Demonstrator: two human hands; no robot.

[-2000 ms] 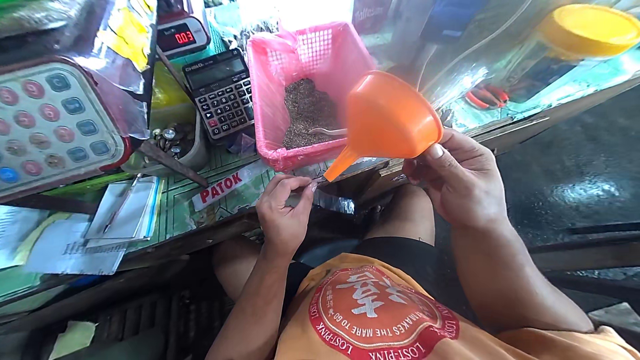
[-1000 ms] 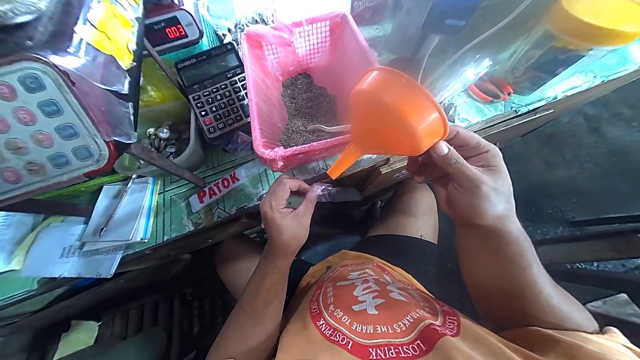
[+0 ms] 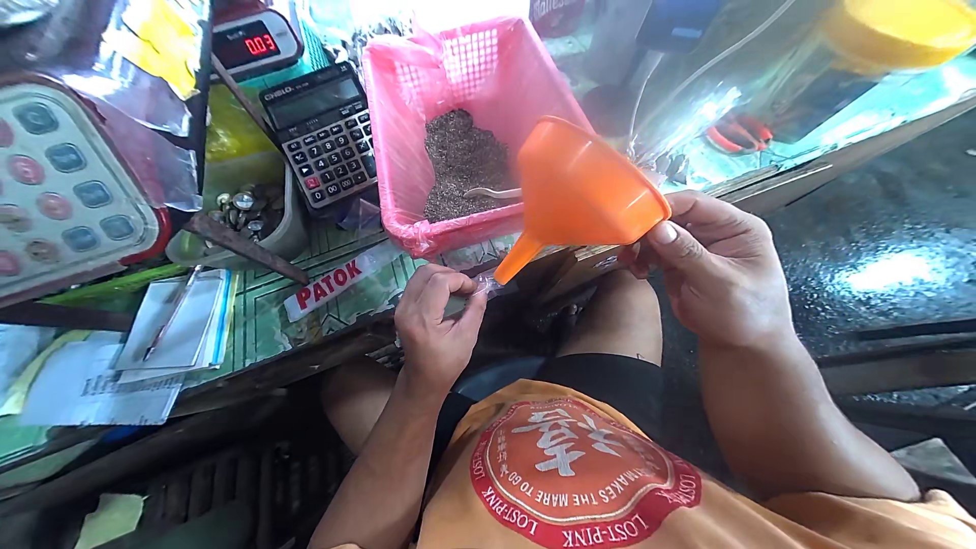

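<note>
My right hand (image 3: 720,263) grips the rim of an orange plastic funnel (image 3: 583,191), tilted so that its spout points down and left. My left hand (image 3: 441,324) pinches a small clear plastic bag (image 3: 488,285) between thumb and fingers, and the spout's tip is at the bag's mouth; how far inside it reaches cannot be told. Behind the funnel, a pink plastic basket (image 3: 396,175) lined with clear plastic holds dark, fine granular material (image 3: 461,156). A pale spoon-like handle (image 3: 492,194) sticks out of the granules, its other end hidden.
Left of the basket lie a calculator (image 3: 324,137), a tub of coins (image 3: 293,221) and a digital scale (image 3: 255,44). Notepads with a pen (image 3: 171,320) are at the table's left edge. A yellow-lidded container (image 3: 900,34) and red-handled tool (image 3: 740,136) are at the right.
The small bag, held lower between my left fingers two seconds ago, has come up against the funnel's spout. My right hand keeps its hold on the funnel's rim.
</note>
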